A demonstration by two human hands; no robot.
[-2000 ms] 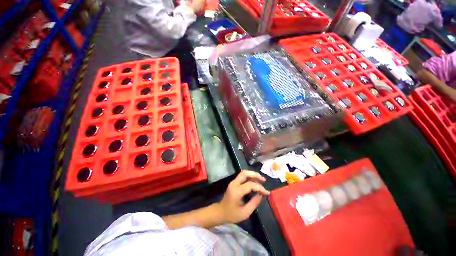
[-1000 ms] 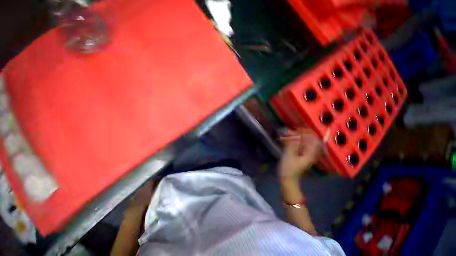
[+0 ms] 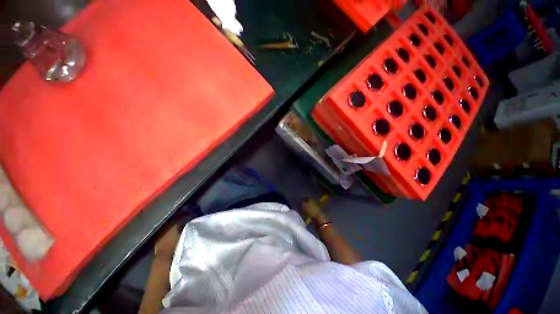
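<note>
A plain red mat [image 3: 141,116] lies on the bench at the left. A small clear glass bottle [image 3: 63,58] stands on its far left part. Pale round discs [image 3: 27,236] sit in a strip along its left edge. A red tray stack [image 3: 336,116] at the right holds dark glossy discs in rows of pockets. My right hand [image 3: 313,210] is low between my body and the tray stack, small and dim; its fingers cannot be made out. My left hand [image 3: 167,240] is low by the bench's front edge, in shadow and partly hidden by my sleeve.
A white strip [image 3: 353,163] hangs at the tray stack's near corner. White tissue [image 3: 226,13] and a thin brassy item [image 3: 279,45] lie beyond the mat. A blue bin [image 3: 534,245] with red packets stands on the floor at the right. The bench edge [image 3: 184,184] runs diagonally before me.
After looking left at other trays, the view has turned to the right side. My right hand has dropped from beside the tray's near corner towards my lap. The white strip there now shows clearly.
</note>
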